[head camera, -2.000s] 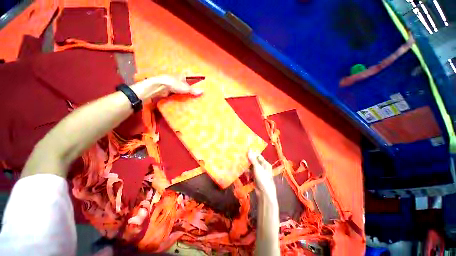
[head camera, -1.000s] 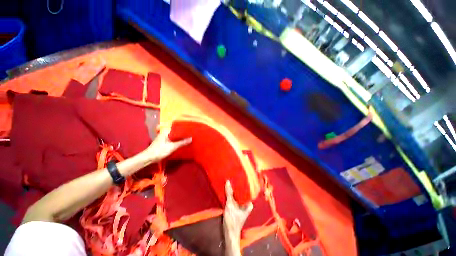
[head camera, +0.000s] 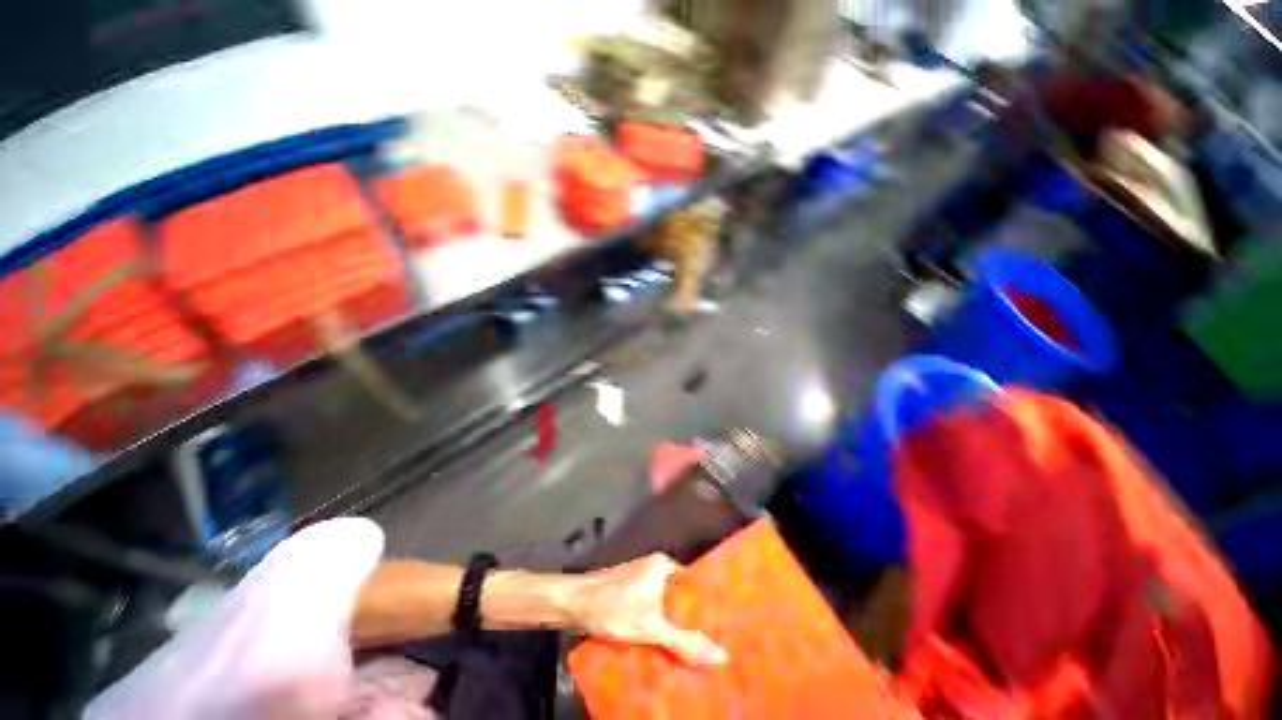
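My left hand, with a dark band on the wrist, is at the bottom centre of the head view. It holds an orange panel by its upper left edge, fingers over the mottled face. The panel is cut off by the bottom edge of the picture. Whether it is one sheet or a stack is not clear in the blur. My right hand is not in view.
Blurred thick orange stacks stand on a table along the white wall at the left, some with tan bands. Blue tubs are at the right. Dark red and orange sheet material hangs at the lower right. Scraps lie on the grey floor.
The view has swung from the press to the stacks and floor. The orange pieces held in both hands are now low in the picture, with only my left hand visible.
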